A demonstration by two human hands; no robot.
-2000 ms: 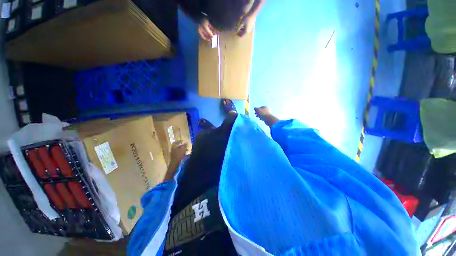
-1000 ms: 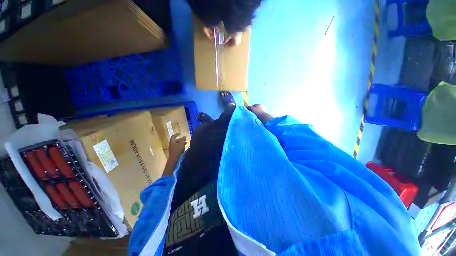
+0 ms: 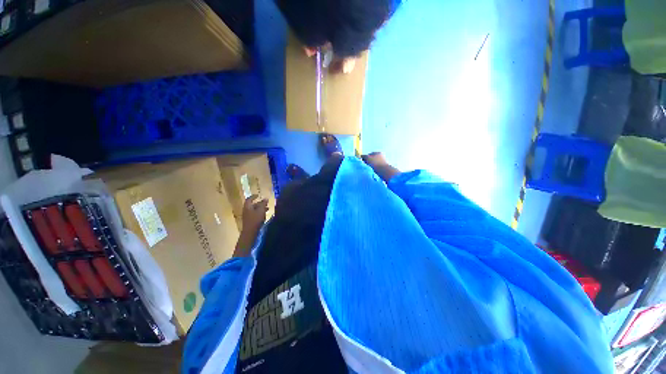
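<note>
My left hand (image 3: 253, 212) is bare and hangs over the face of a small brown carton (image 3: 237, 175) with a white label; its fingers are slightly apart and hold nothing. Whether they touch the carton I cannot tell. My right hand (image 3: 379, 165) is small and partly hidden by my blue sleeve; its fingers are unclear. A larger brown carton (image 3: 191, 219) with print and a white label stands left of my left hand. Beside it is a packed open carton with a white liner (image 3: 142, 281), black contents and red blocks (image 3: 89, 277).
Ahead, another person's head (image 3: 336, 25) and hands are over a closed carton (image 3: 303, 95) with a shiny strip. A blue pallet (image 3: 197, 109) and stacked flat cardboard (image 3: 124, 47) are at upper left. Blue stools (image 3: 573, 164) stand right of the yellow-black tape (image 3: 541, 95).
The person ahead has bent lower over the carton, hiding more of it, and the hands have moved along the strip. My left hand has shifted slightly. My right hand shows less than two seconds ago.
</note>
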